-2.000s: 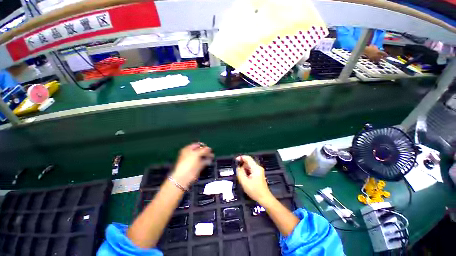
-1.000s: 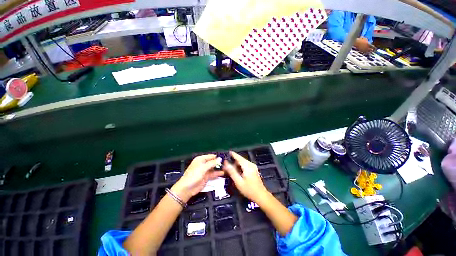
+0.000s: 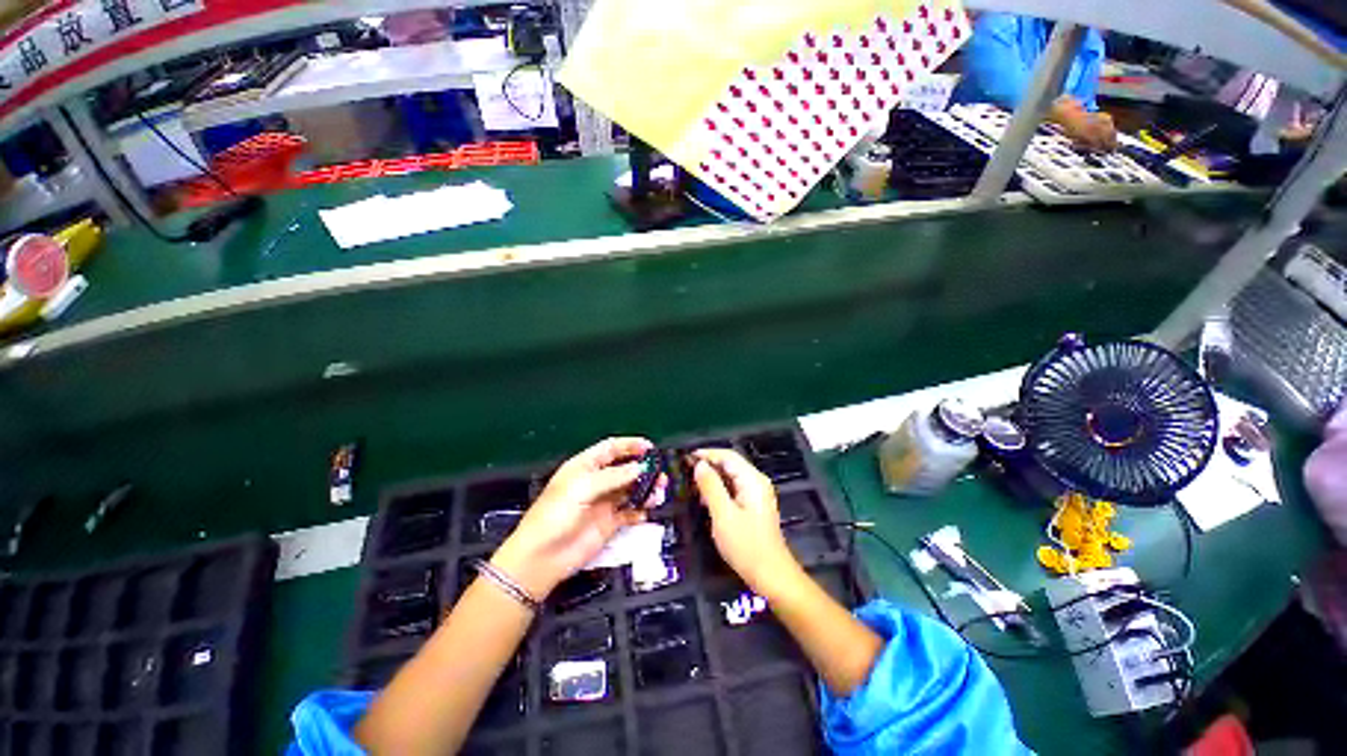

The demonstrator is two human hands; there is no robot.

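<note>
My left hand (image 3: 579,517) holds a small dark electronic unit (image 3: 646,479) between thumb and fingers above the black compartment tray (image 3: 609,727). My right hand (image 3: 739,510) is just right of the unit, thumb and forefinger close together. Whether its fingertips hold something thin or touch the unit cannot be told. A white wipe (image 3: 635,550) lies on the tray, partly under my left hand. Dark glossy units lie in several tray pockets. One pocket holds a unit with a pale face (image 3: 578,679).
A second black tray (image 3: 118,650) lies at left. Beyond runs the green belt (image 3: 488,347) with small parts. At right are a white-labelled bottle (image 3: 931,448), black fan (image 3: 1117,421), yellow finger cots (image 3: 1083,533) and power strip (image 3: 1111,643). Another person's hand (image 3: 1086,124) shows at the far bench.
Two seconds ago my hands were apart; they came together at the unit. Since one second ago my right hand has drawn slightly away to the right, and the unit is tilted upright in my left fingers.
</note>
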